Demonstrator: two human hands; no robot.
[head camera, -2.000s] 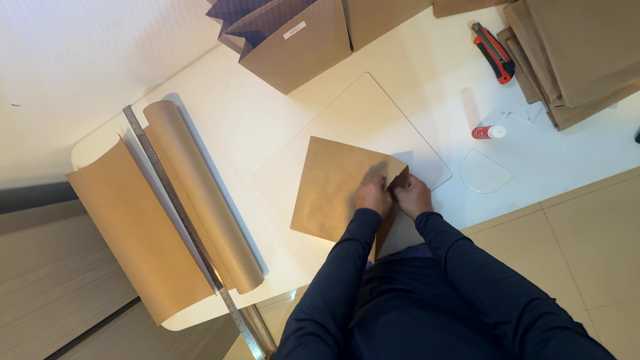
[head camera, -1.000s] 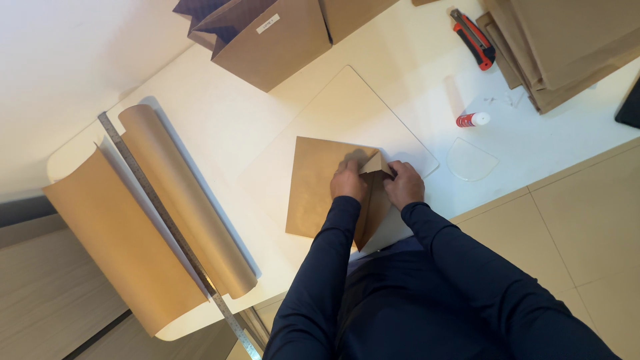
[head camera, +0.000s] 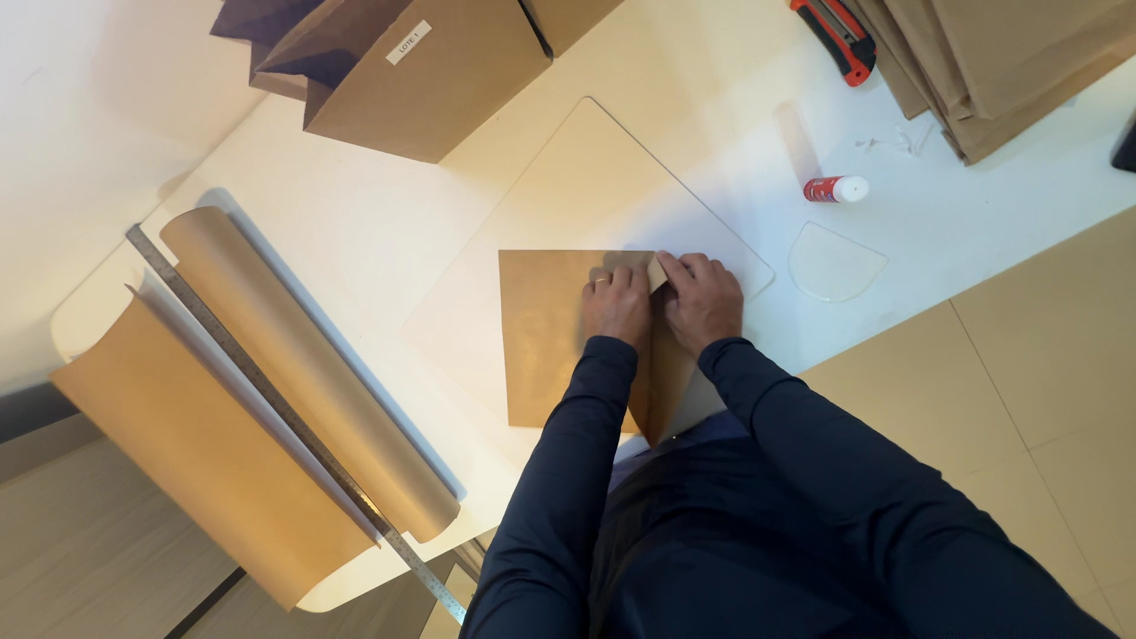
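Note:
A folded sheet of brown kraft paper (head camera: 550, 346) lies over the near part of a transparent mat (head camera: 595, 177). My left hand (head camera: 619, 306) has its fingers bent on the paper, beside a small raised fold (head camera: 657, 273) at the far edge. My right hand (head camera: 706, 297) grips that fold from the right between thumb and fingers. Below the hands the right-hand flap of the paper stands partly up. The left fingertips and the inside of the fold are partly hidden.
A kraft paper roll (head camera: 311, 373) and a steel ruler (head camera: 257, 377) over loose paper (head camera: 204, 444) lie left. Paper bags (head camera: 426, 80) stand at the back. Right are a glue stick (head camera: 834, 189), a clear plastic piece (head camera: 834, 262), a red utility knife (head camera: 834, 40) and stacked kraft paper (head camera: 1003, 71).
The sheet has turned a little on the mat. Both hands have shifted along with it, and the right hand has changed its hold at the fold.

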